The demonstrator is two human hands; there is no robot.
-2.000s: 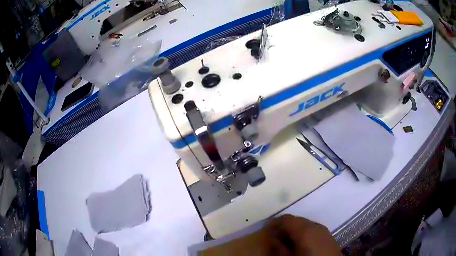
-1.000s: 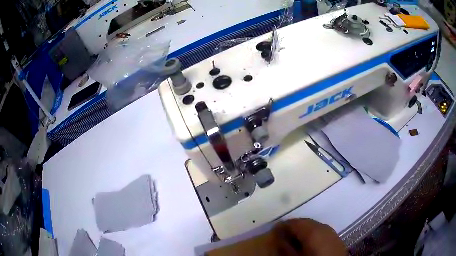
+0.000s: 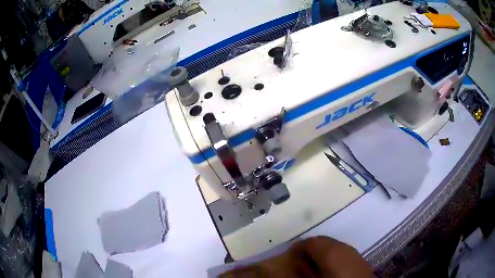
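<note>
My right hand (image 3: 331,261) is at the bottom edge, partly cut off, its fingers closed on a pale grey fabric piece (image 3: 214,270). A brown shape lies against the piece at the frame's edge; I cannot tell whether it is card or a finger. I cannot make out my left hand. The hand is in front of the white JACK sewing machine (image 3: 304,117), below its needle area. No fabric lies under the presser foot (image 3: 248,196). A small stack of grey pieces (image 3: 133,223) lies left of the needle.
Under the machine arm lie thread snips (image 3: 347,171) beside larger grey pieces (image 3: 388,155). More grey pieces (image 3: 89,266) are at the near left of the white table (image 3: 108,163). Behind are a crumpled clear plastic bag (image 3: 135,87), a black rectangle (image 3: 88,107) and a second machine.
The view has shifted slightly back and forth. My right hand stays at the bottom edge with the fabric piece. Less of the brown shape shows now. The stack and snips lie unchanged.
</note>
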